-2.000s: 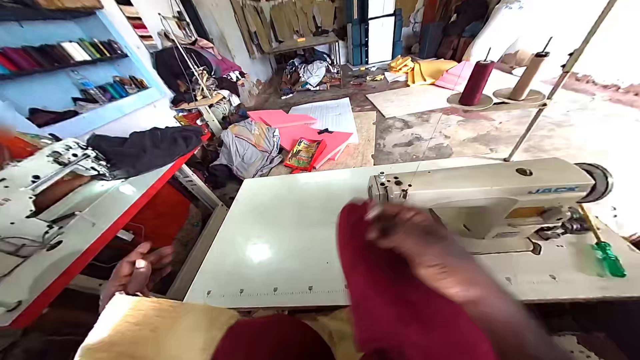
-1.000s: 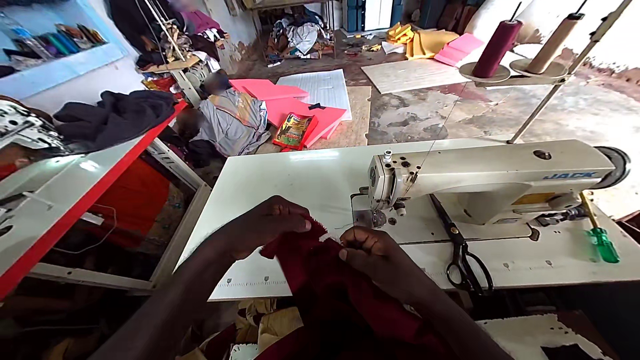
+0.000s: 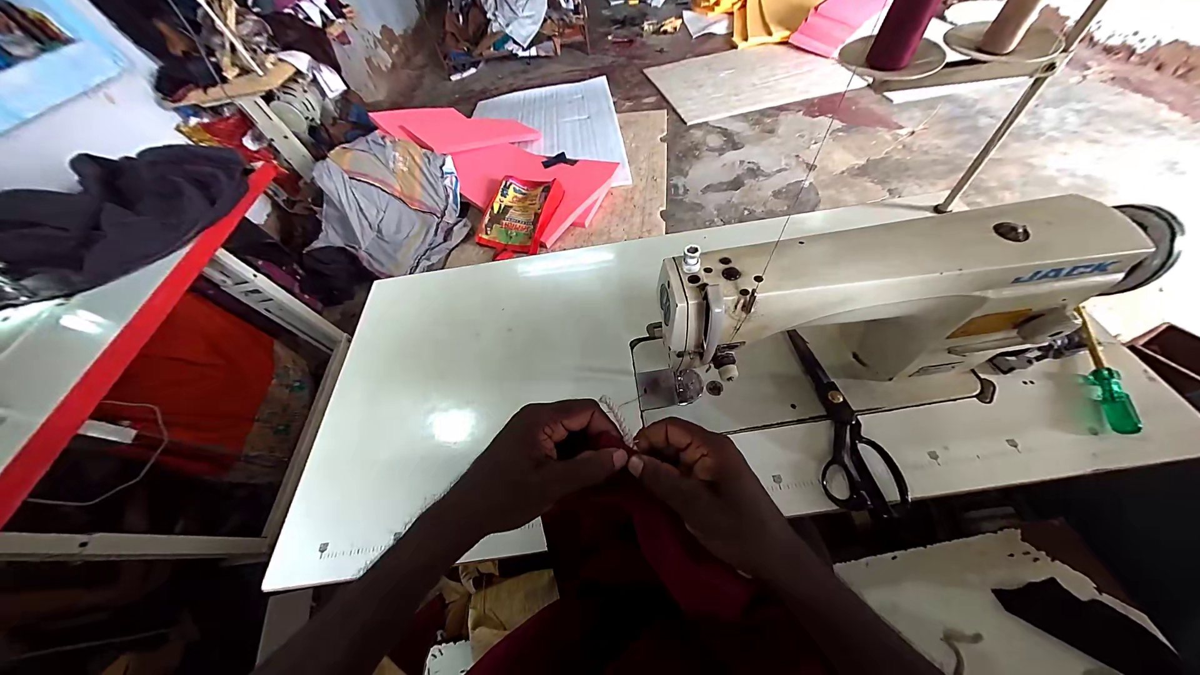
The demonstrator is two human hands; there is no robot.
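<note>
My left hand and my right hand meet over the front edge of the white sewing table. Both pinch a dark maroon cloth, thumb tips close together, with frayed threads showing between the fingers. The cloth hangs down toward my lap. Just beyond my right hand stands the needle end of a white Jack sewing machine. Black-handled scissors lie on the table to the right of my right hand, blades pointing under the machine's arm.
A screwdriver with a green handle lies at the machine's right. Thread cones stand on a holder behind. Another table with a red edge bears dark cloth at left. Pink sheets and a red packet lie beyond.
My hands, apart two seconds ago, have come together on the maroon cloth, and their fingertips are closer than one second ago. The view has shifted.
</note>
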